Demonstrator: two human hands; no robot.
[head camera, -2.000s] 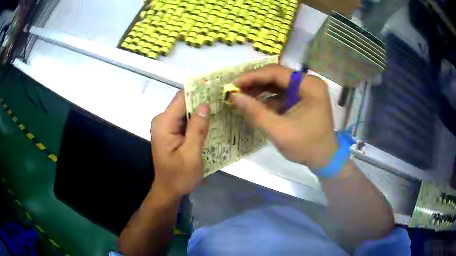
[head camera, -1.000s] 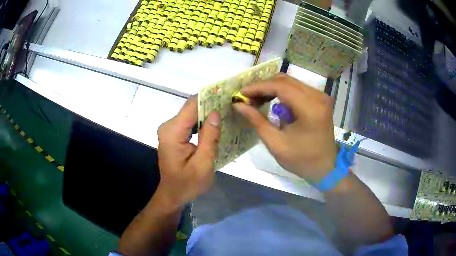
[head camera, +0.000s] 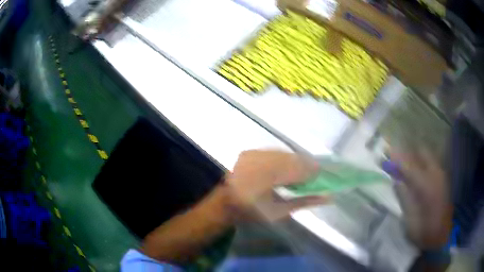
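My left hand (head camera: 276, 180) grips the circuit board (head camera: 339, 177) by its left end, over the front edge of the bench. The board is tilted, its green side showing, and blurred. My right hand (head camera: 422, 194) is at the right, strongly blurred, with the purple item (head camera: 392, 169) at its fingers; whether it holds anything else cannot be told. The yellow components (head camera: 313, 61) lie massed in rows on the white bench. The upright board stack (head camera: 414, 119) stands blurred just behind my right hand.
A brown carton (head camera: 387, 40) lies behind the yellow components. A metal rail (head camera: 212, 90) runs along the bench (head camera: 175, 95). A large black bin (head camera: 154, 178) is below the bench's front edge at left. A dark tray (head camera: 468, 164) is at the right edge.
The view has swung, so the bench sits more slanted. The board has turned from its cream side to its green side in my left hand. My right hand has moved away from it, rightward.
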